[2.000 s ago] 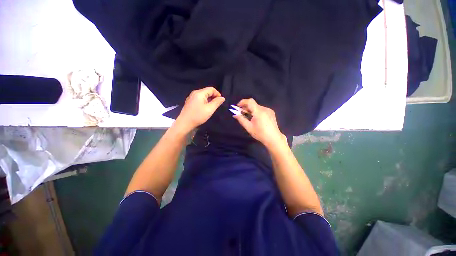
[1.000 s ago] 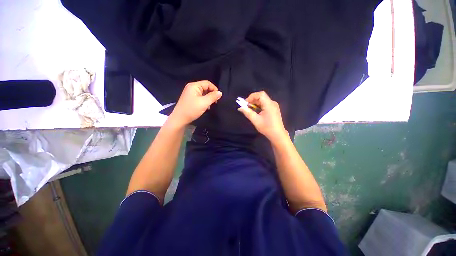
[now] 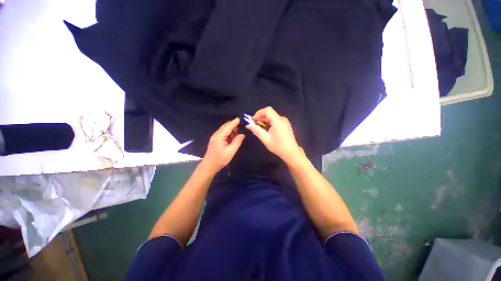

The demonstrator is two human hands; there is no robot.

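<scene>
A dark garment [image 3: 329, 71] lies bunched over the table and hangs down at the wearer's front. My right hand [image 3: 276, 132] is shut on small silvery thread snips [image 3: 250, 120], their tips pointing left just above the cloth. My left hand [image 3: 223, 144] is at the garment's near part, left of the snips. Its thumb and forefinger are slightly apart, close to the snip tips. Whether a bit of cloth or a thread is between them cannot be told.
A smartphone [image 3: 138, 130], a crumpled cream rag [image 3: 100, 137] and a black flask [image 3: 38, 138] lie on the white table [image 3: 44, 66] at left. A silvery plastic bag [image 3: 66, 198] hangs below its edge. A cream tub [image 3: 481, 66] with dark cloth stands at right.
My left thumb and forefinger, pinched before, have parted. My right hand has moved left, bringing the snip tips close to my left fingertips. The view has shifted and tilted a little.
</scene>
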